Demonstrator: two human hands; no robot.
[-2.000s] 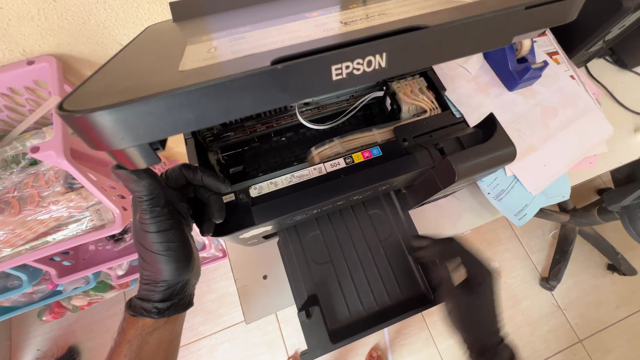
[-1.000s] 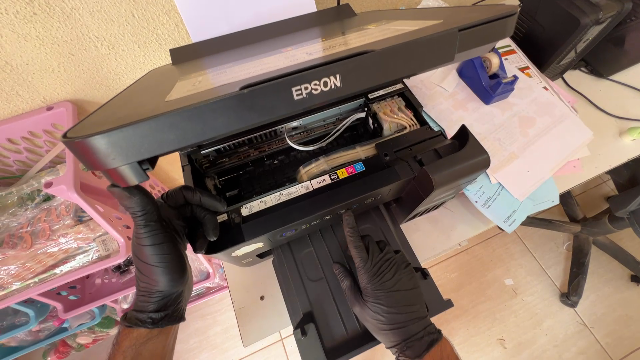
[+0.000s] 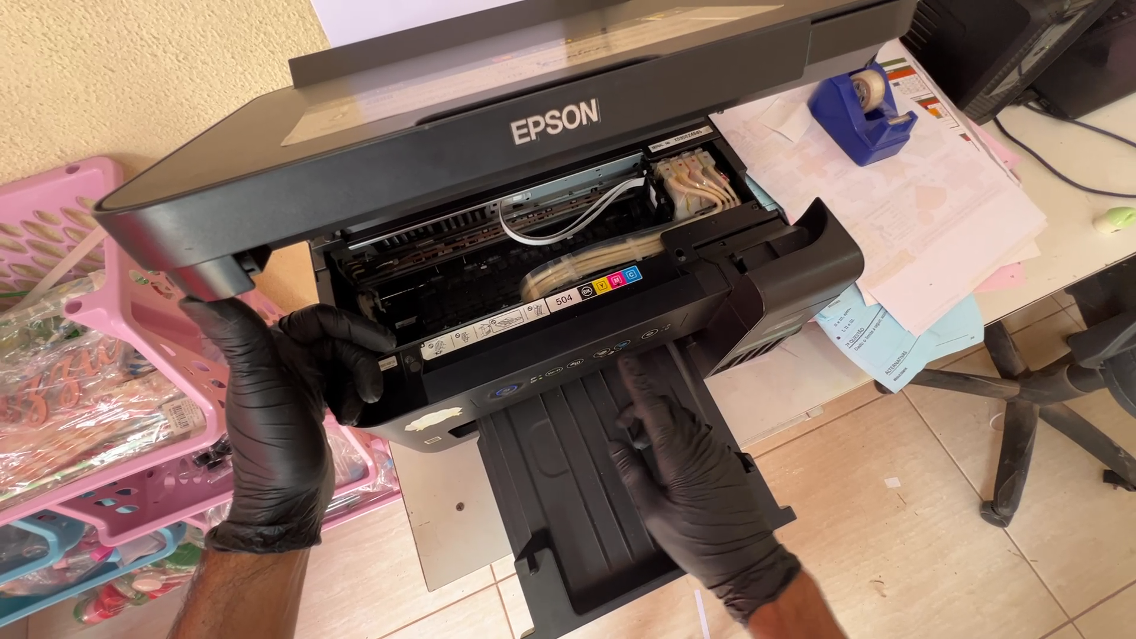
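Note:
An Epson ink-tank printer stands with its scanner unit raised, showing the white ribbon cable, the ink tubes and the carriage at the right end. My left hand, in a black glove, is at the printer's left front corner, thumb under the scanner unit's edge and fingers bent over the body's edge. My right hand, also black-gloved, holds nothing; its index finger points up at the buttons of the control panel. Whether the fingertip touches is unclear. Below it extends the output tray.
Pink plastic baskets with wrapped goods stand at left. On the white table at right lie papers and a blue tape dispenser, with black equipment behind. A chair's base stands on the tiled floor.
My right hand has moved from beside the output tray up to the control panel, its index finger now extended. My left hand stays at the printer's left corner.

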